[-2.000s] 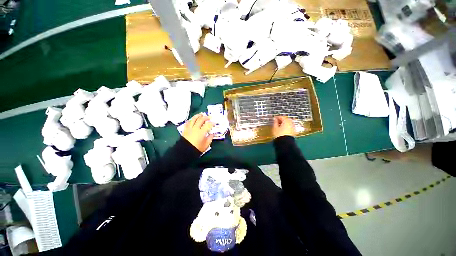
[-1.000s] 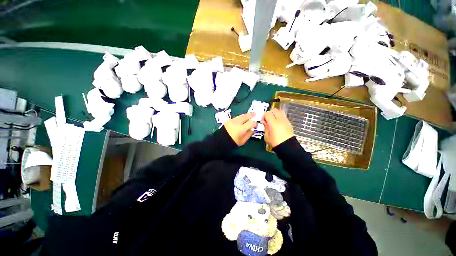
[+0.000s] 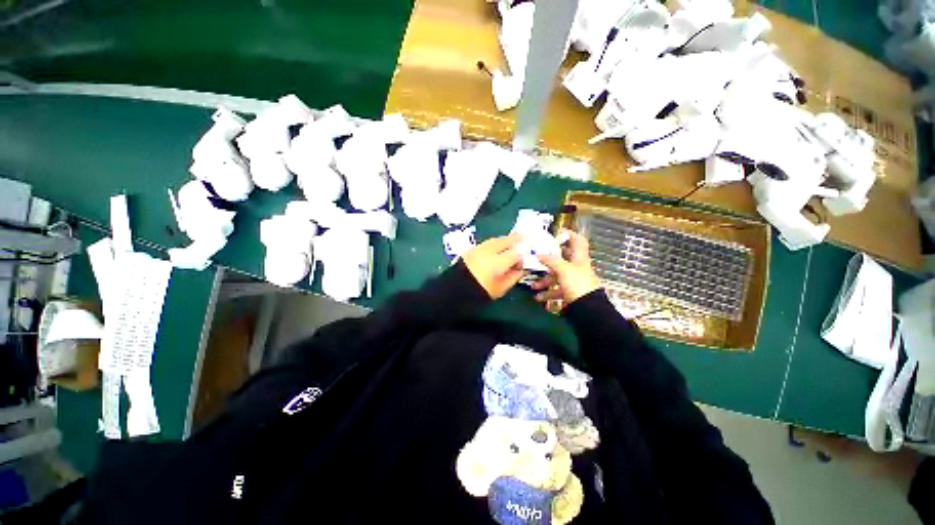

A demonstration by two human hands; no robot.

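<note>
A small white part is held between both hands beside the left end of the parts tray. My left hand grips its left side. My right hand holds its right side with bent fingers. Whether a sticker is at the fingertips is too small to tell. Another small white part with dark spots lies on the green bench just left of my left hand. The grey ribbed parts tray sits in a shallow brown carton to the right.
White security camera units stand in close rows at the left. More units are heaped on a cardboard sheet behind. Label sheets lie at the far left. A grey metal post rises behind the hands. A folded white bag lies right.
Since two seconds ago, my right hand has left the tray and joined my left hand at the white part. Over the last second, my right fingers have curled around its lower right side. The view has shifted.
</note>
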